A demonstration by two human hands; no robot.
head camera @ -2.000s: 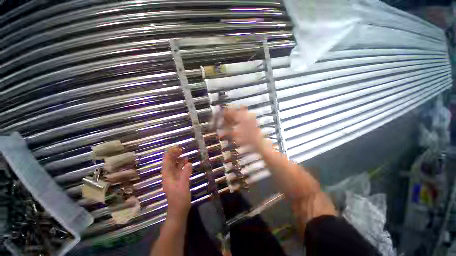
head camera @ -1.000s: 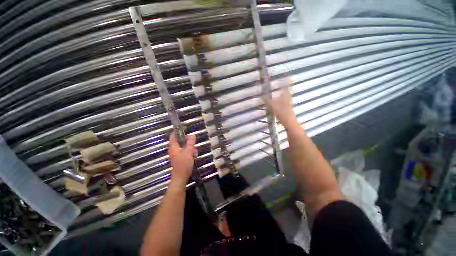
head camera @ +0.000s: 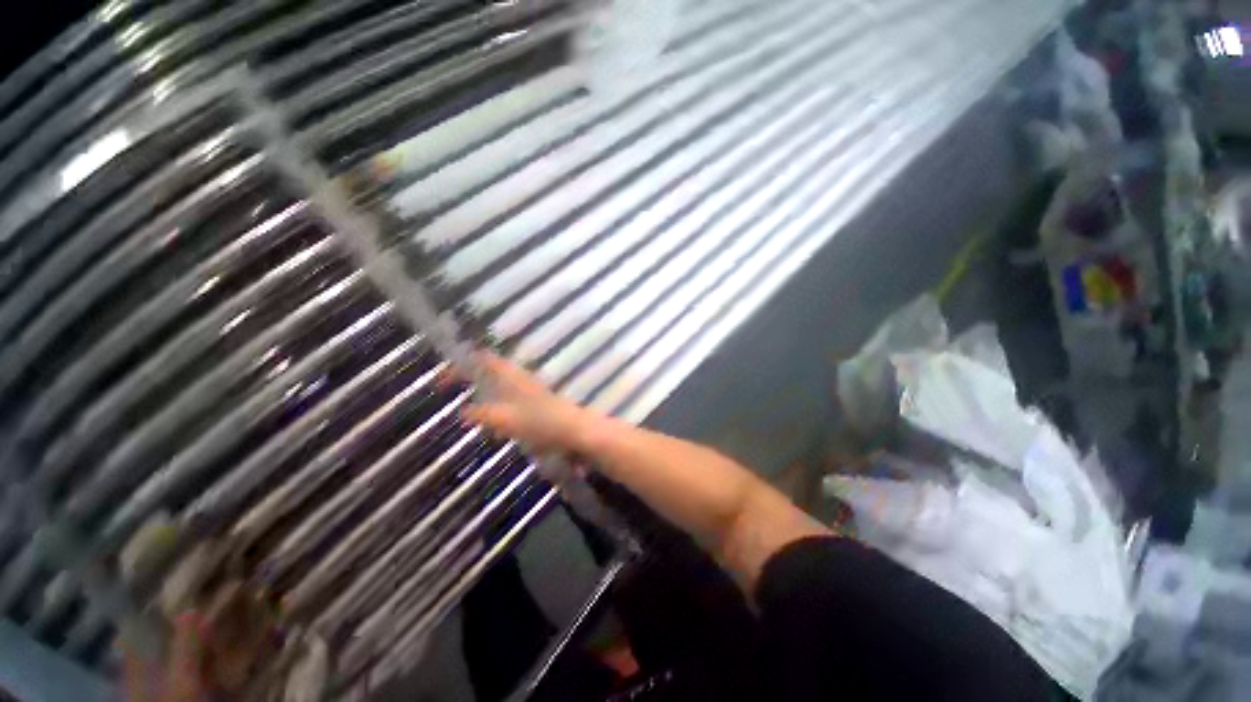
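Note:
The metal frame lies slantwise over the rack, one long bar running beside the clipped edge of the white cloth. My right hand is on this bar near its lower part, fingers around it. Bare shiny metal tubes show left of the bar. My left hand is a faint blur at the bottom left, by the blurred tan pads; its grip cannot be made out. The clips along the cloth edge are mostly hidden by the bar.
Loose white cloth lies at the top of the covered tubes. Crumpled white plastic or bagged cloth is on the right, beyond the rack's edge. Grey floor with a yellow line shows beside the rack. Cluttered goods stand at the far right.
The view has turned and shifted. The frame has moved left over the tubes, off the covered part, with my right hand on its bar. My left hand has let go and moved to the lower left.

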